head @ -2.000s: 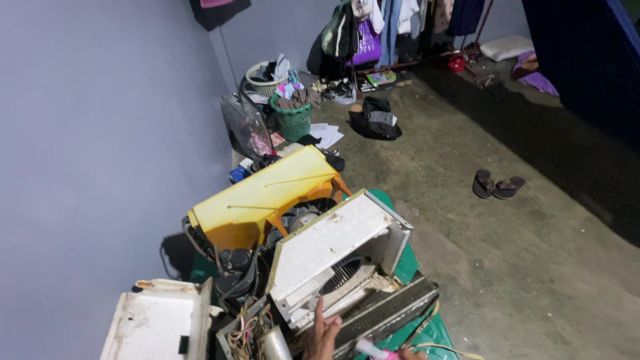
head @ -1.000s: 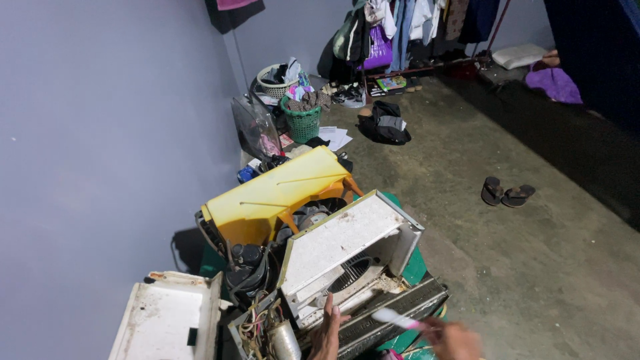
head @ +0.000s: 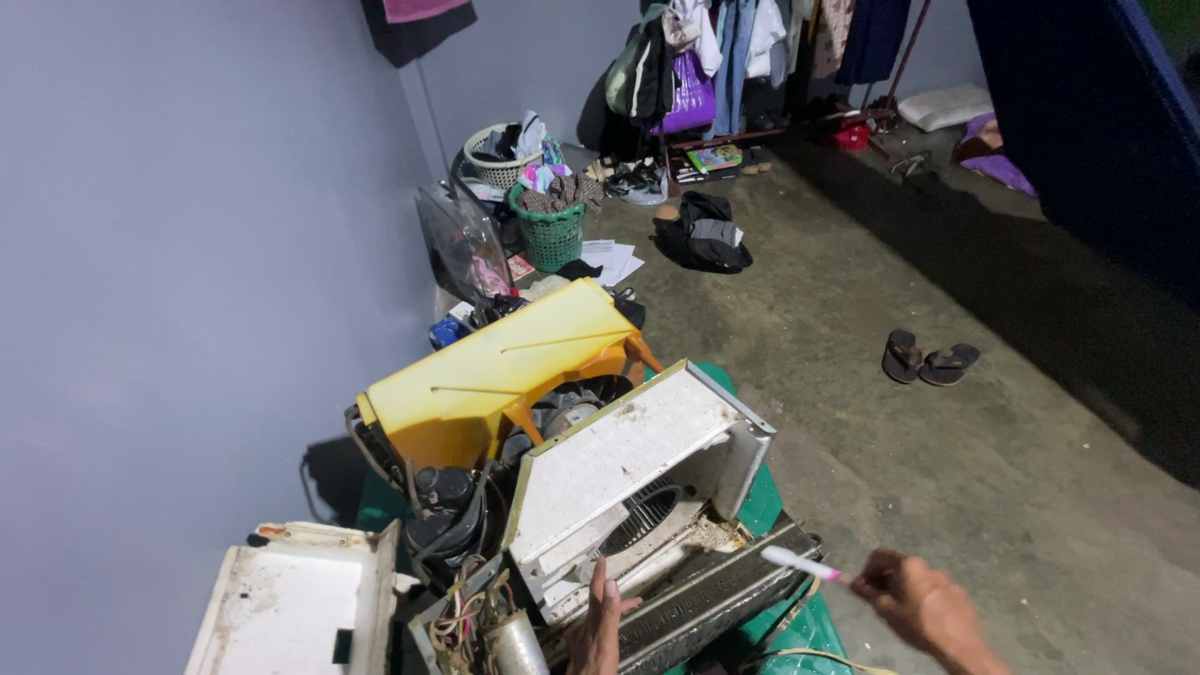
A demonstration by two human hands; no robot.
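Note:
An opened window-type air conditioner lies before me, with a dirty white housing [head: 619, 441], a black blower wheel [head: 647, 514] inside it and a finned coil [head: 712, 600] along its near side. My left hand [head: 600, 623] is raised with fingers apart at the coil and the housing's lower edge, holding nothing. To the right of the coil, my right hand [head: 914, 595] grips the pink end of a toothbrush [head: 797, 562], whose pale head points left toward the coil. Behind the housing stands a yellow casing [head: 497, 356]; at its left are a black compressor [head: 445, 506], wires [head: 473, 609] and a metal capacitor [head: 516, 647].
A stained white panel [head: 291, 600] stands at lower left, beside the wall. Green plastic [head: 797, 633] shows under the unit. Farther off are a green laundry basket [head: 551, 234], papers [head: 609, 261], a black bag [head: 703, 234], slippers [head: 928, 361] and hanging clothes [head: 736, 56].
My right hand with the toothbrush has come up into view from the bottom edge and stands farther right, off the coil. My left hand remains by the housing.

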